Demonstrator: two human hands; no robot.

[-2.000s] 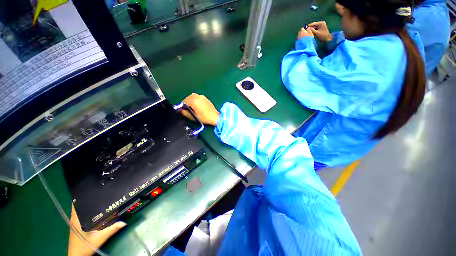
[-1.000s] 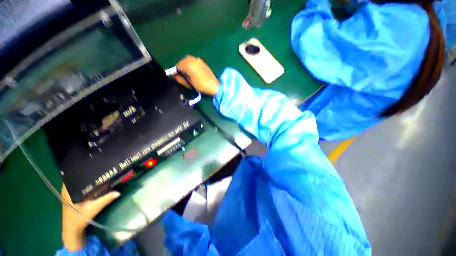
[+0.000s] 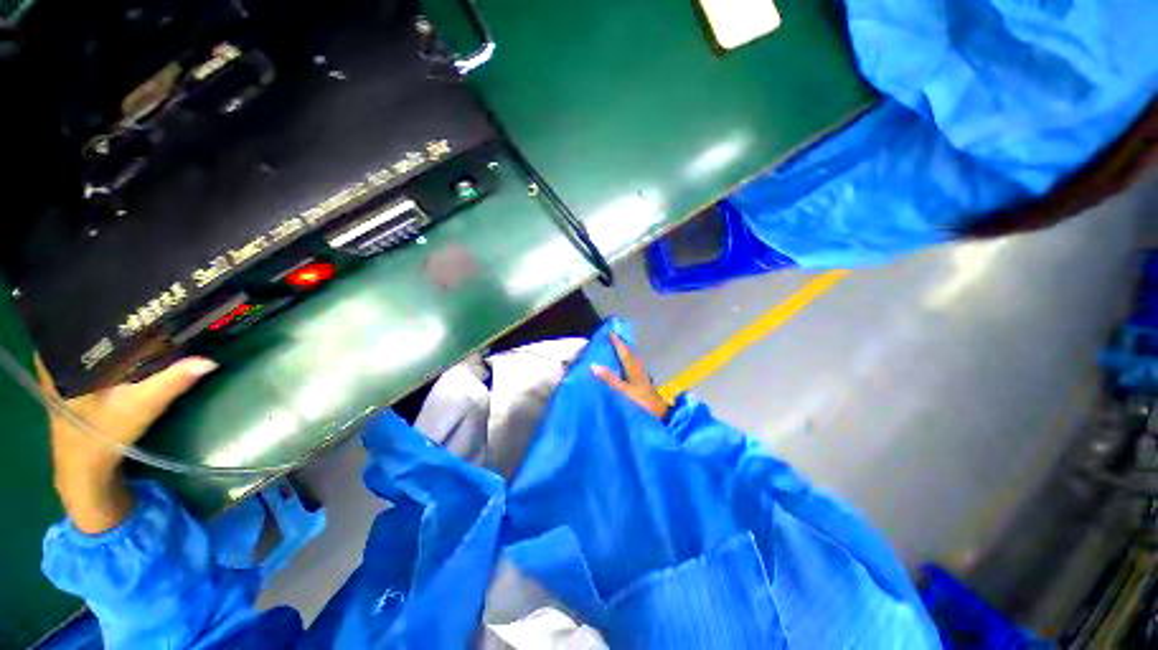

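The flat black jig box [image 3: 254,152] lies on the green mat at the upper left, cut off by the picture's edges. A red switch [image 3: 309,276] glows on its front panel. My left hand [image 3: 108,425] grips the box's front left corner, thumb in front and fingers mostly hidden along the side. My right hand [image 3: 635,381] is off the bench, low in the middle, holding the edge of my blue smock [image 3: 610,444]; part of it is hidden by the cloth. The side handle [image 3: 472,53] shows at the top with no hand on it.
A pale hose [image 3: 140,457] loops past my left hand. A black cable [image 3: 559,216] hangs over the bench's front edge. A phone [image 3: 739,18] is cut off at the top. A person's blue sleeve [image 3: 1016,76] is at right, above a blue stool [image 3: 711,254].
My right hand has let go of the side handle and moved down to my smock. My left hand stays on the box corner. The view has tilted down toward my lap.
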